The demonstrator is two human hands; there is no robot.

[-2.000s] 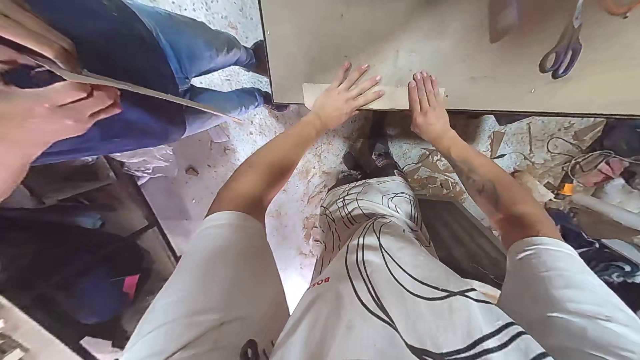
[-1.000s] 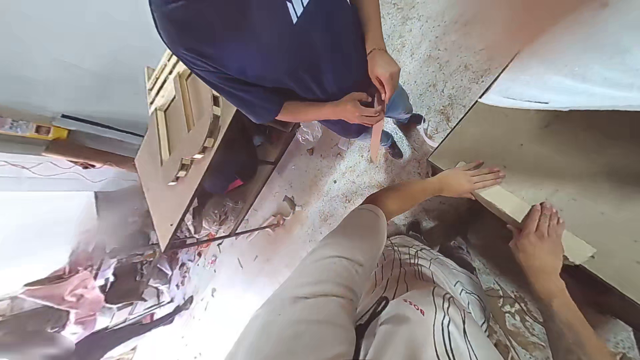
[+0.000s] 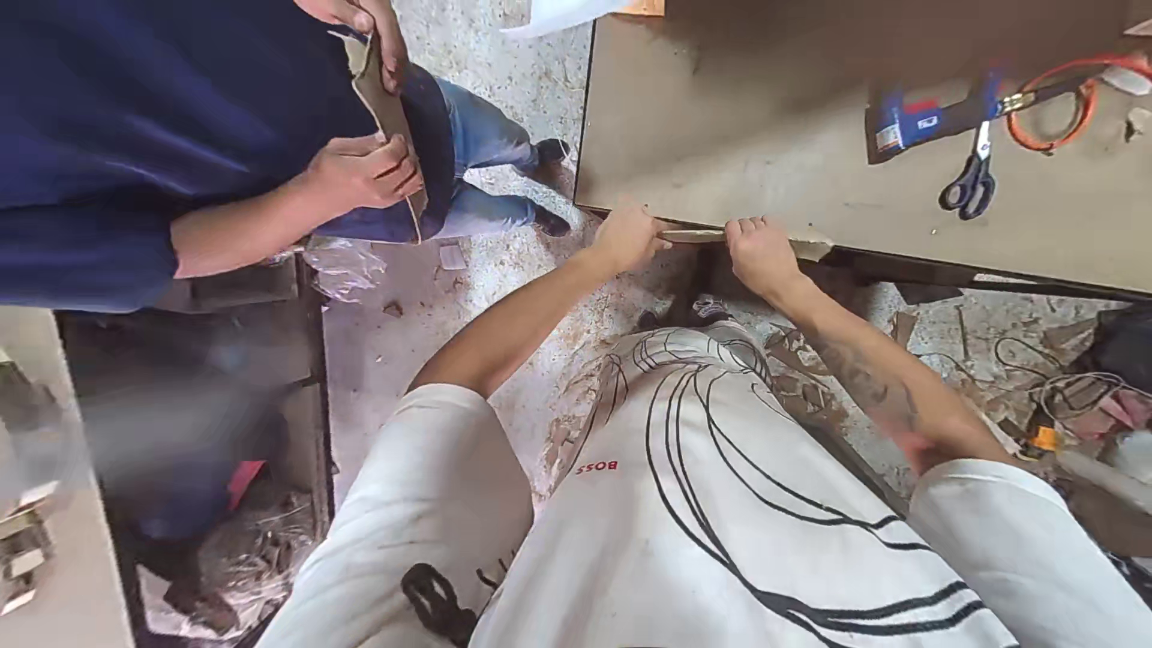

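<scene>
A narrow pale strip [image 3: 695, 237], maybe cardboard or wood, lies along the near edge of the brown workbench top [image 3: 720, 135]. My left hand [image 3: 630, 238] grips its left end at the table's edge. Farther right, my right hand [image 3: 761, 256] has its fingers closed over the strip, whose right end shows past the hand. The fingertips are partly hidden. Dark-handled scissors [image 3: 972, 184] lie on the bench to the right of my hands.
At upper left, a co-worker in dark blue holds a brown strip [image 3: 389, 112]. An orange cable loop [image 3: 1053, 117] and a blue packet [image 3: 909, 121] lie on the bench. Scraps [image 3: 810, 387] and cables [image 3: 1062, 387] litter the floor. A dark shelf unit [image 3: 310, 396] stands at left.
My hands were flat on the strip on the bench top; now they grip it at the edge. The view has swung away and back.
</scene>
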